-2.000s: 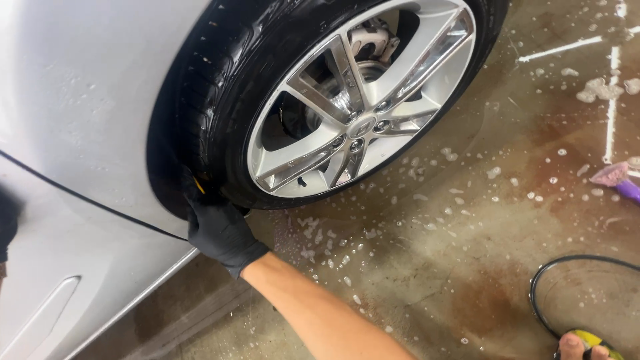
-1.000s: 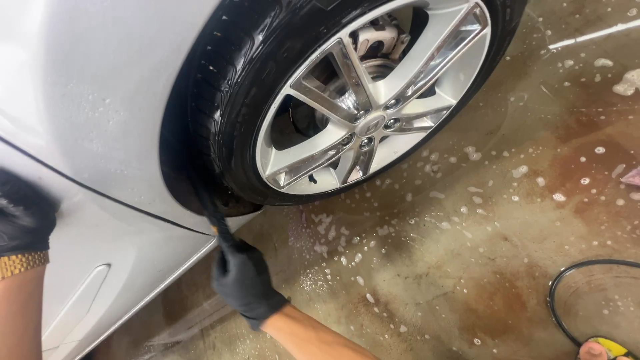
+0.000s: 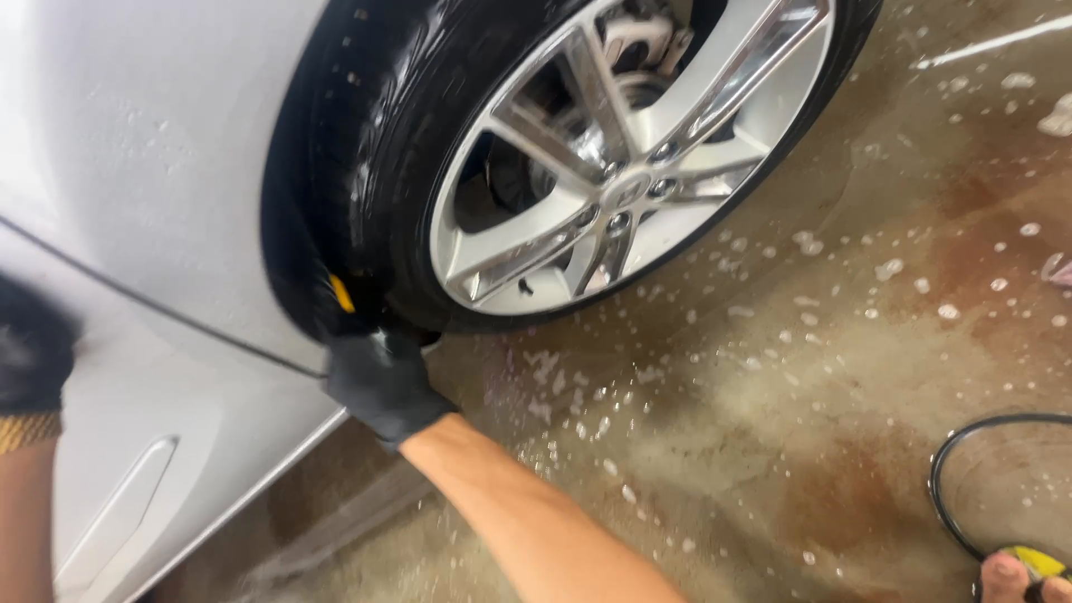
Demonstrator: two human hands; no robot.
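Observation:
My right hand [image 3: 381, 381], in a black glove, reaches into the rear lower part of the wheel arch, beside the tyre. It is closed round the handle of a dark brush-like tool [image 3: 341, 293] with a yellow part; the tool's far end is hidden in the dark gap. The black tyre [image 3: 402, 184] looks wet, and its silver alloy wheel [image 3: 626, 191] faces me. At the left edge, my gloved left hand [image 3: 29, 360] is against or close to the silver car body [image 3: 159, 218], blurred, its fingers unclear. A gold-coloured band is at its wrist.
The wet concrete floor [image 3: 754, 402] has foam spots and reddish stains. A thin black hose or cord [image 3: 936, 477] curves at the lower right, beside a foot [image 3: 1003, 578] in yellow and black footwear. A small pinkish thing [image 3: 1062, 271] is cut off by the right edge.
One second ago my right hand was lower, outside the arch, with the dark tool reaching up; now it is up at the arch's edge. My left hand has come further into view since two seconds ago.

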